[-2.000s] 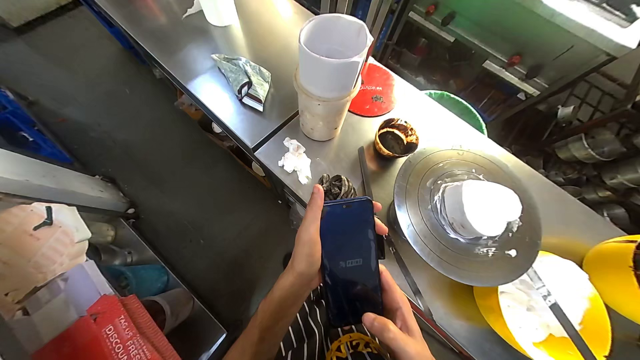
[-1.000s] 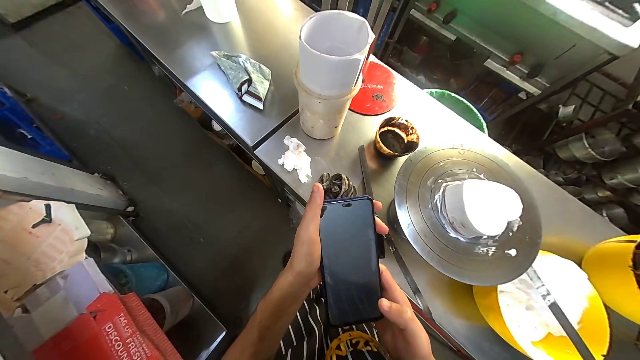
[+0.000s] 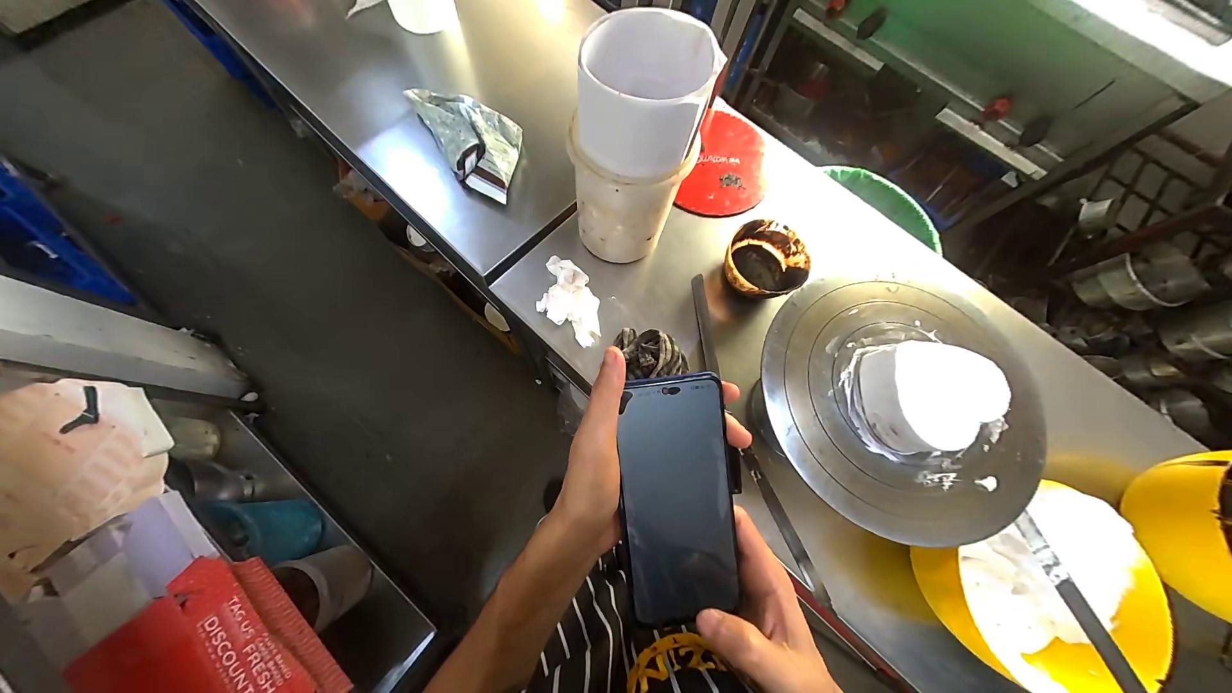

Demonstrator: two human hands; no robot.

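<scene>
A dark smartphone (image 3: 678, 500) lies between my two hands, over the front edge of the steel table. My left hand (image 3: 595, 462) grips its left side, with fingertips showing at the right edge. My right hand (image 3: 770, 616) holds the lower right corner, its thumb at the bottom of the screen. Right of the phone, a metal turntable (image 3: 808, 462) carries a small cake covered in white cream (image 3: 929, 395). A crumpled striped cloth (image 3: 653, 354) sits just behind the phone. A long metal spatula (image 3: 784, 525) lies between phone and turntable, partly hidden.
Stacked plastic containers (image 3: 635, 144), a brown-stained bowl (image 3: 767, 260), a red disc (image 3: 727, 168), crumpled white tissue (image 3: 570, 300) and a foil pouch (image 3: 472, 144) stand or lie on the table. A yellow bowl of white cream (image 3: 948, 597) is at right. A shelf (image 3: 385, 597) with red packets is at lower left.
The lit writing on the phone screen two seconds ago is gone; the screen is dark now. My right thumb has shifted slightly near the phone's lower edge.
</scene>
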